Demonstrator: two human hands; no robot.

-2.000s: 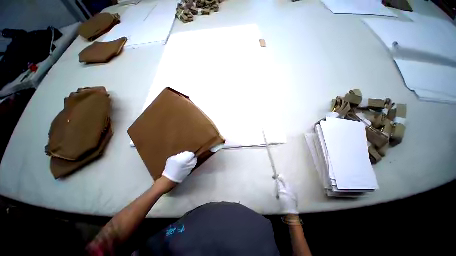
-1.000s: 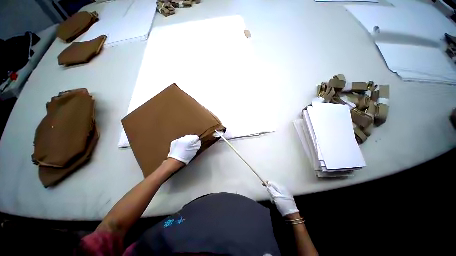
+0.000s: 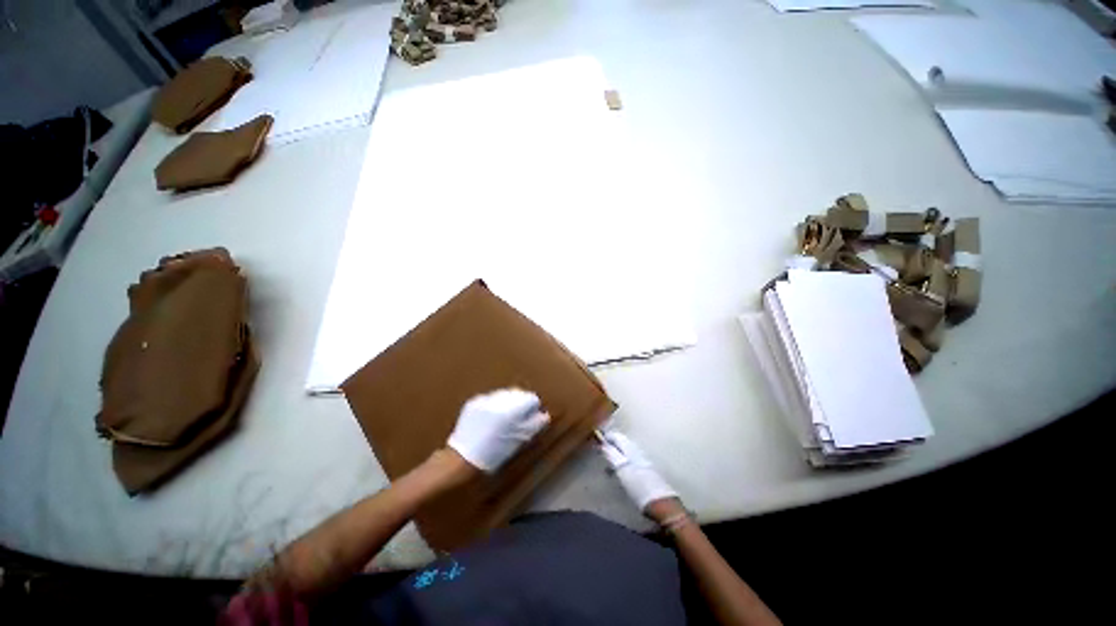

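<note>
A flat brown handbag (image 3: 441,379) lies tilted on the near edge of the white sheet stack (image 3: 514,220) and reaches the table's edge against the apron. My left hand (image 3: 496,428), in a white glove, is on the bag's upper side, fingers curled in on its cloth near the opening edge. My right hand (image 3: 634,471), also gloved, is at the bag's right corner with its fingertips close to the edge. The thin pale strip is not clearly visible now. The inside of the bag is hidden.
Brown bag bodies (image 3: 178,355) lie piled at left, with two smaller piles behind. White cards (image 3: 851,361) are stacked at right, beside khaki strap bundles (image 3: 912,263). A small tan tag (image 3: 613,99) lies at the sheets' far edge. More sheets (image 3: 1028,147) lie far right.
The bag has moved down and right in the picture, nearer the apron. My right hand has come up to its corner, and the pale strip it held has gone from view.
</note>
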